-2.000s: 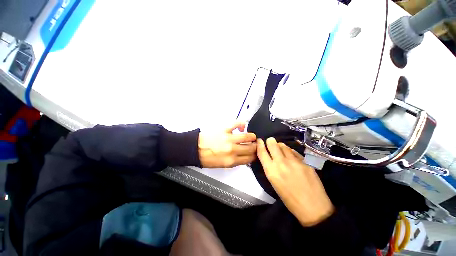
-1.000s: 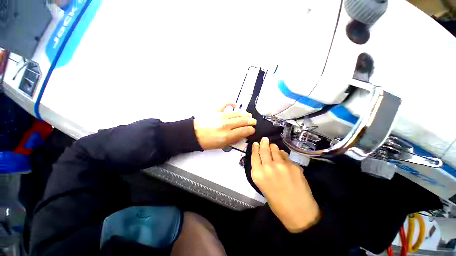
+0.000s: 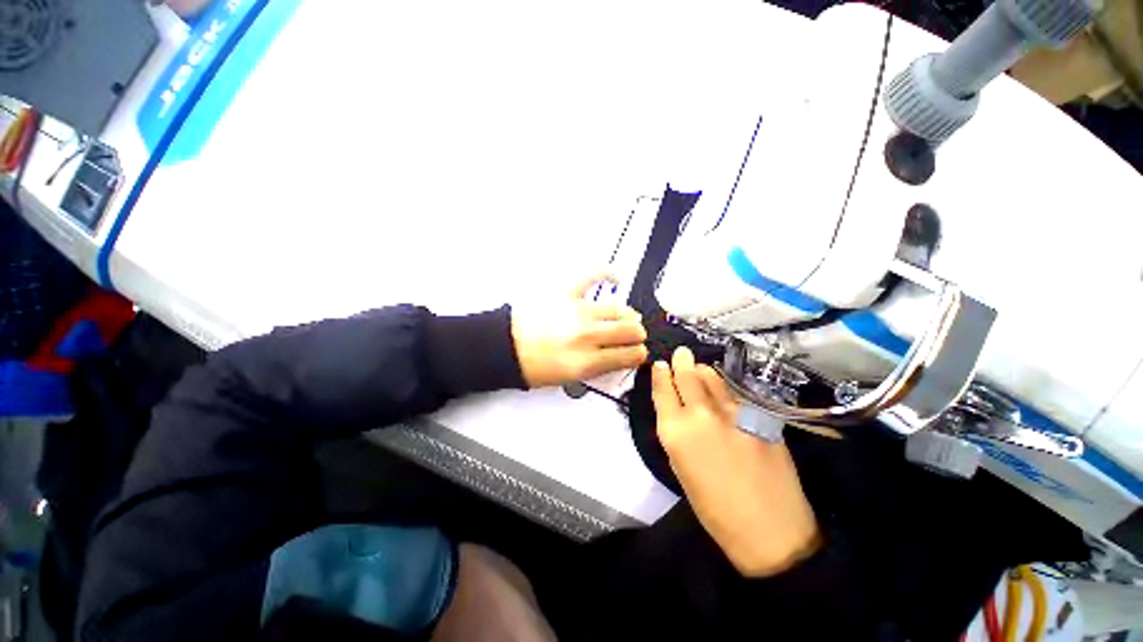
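Note:
A black garment piece (image 3: 646, 424) lies on the white bed below the needle area and drapes over the front edge at right. A narrow black strip (image 3: 664, 238) shows beyond the needle. My left hand (image 3: 577, 341) pinches the cloth at its left edge, fingertips bent. My right hand (image 3: 737, 470) holds the cloth beside it, fingers together and thumb hidden. Their fingertips nearly meet, just left of the presser foot (image 3: 767, 370). The white machine head (image 3: 777, 213) stands over the cloth. The needle tip cannot be made out.
The curved metal guard (image 3: 921, 364) and a grey knob (image 3: 943, 454) stand right of my hands. A ruler-marked edge (image 3: 501, 483) runs along the front. Red and yellow handles (image 3: 1025, 605) show at lower right. A small metal-framed tray (image 3: 90, 186) sits at far left.
The camera view has shifted between frames. Since one second ago, my fingertips have come closer together at the cloth. Both hands stay beside the presser foot.

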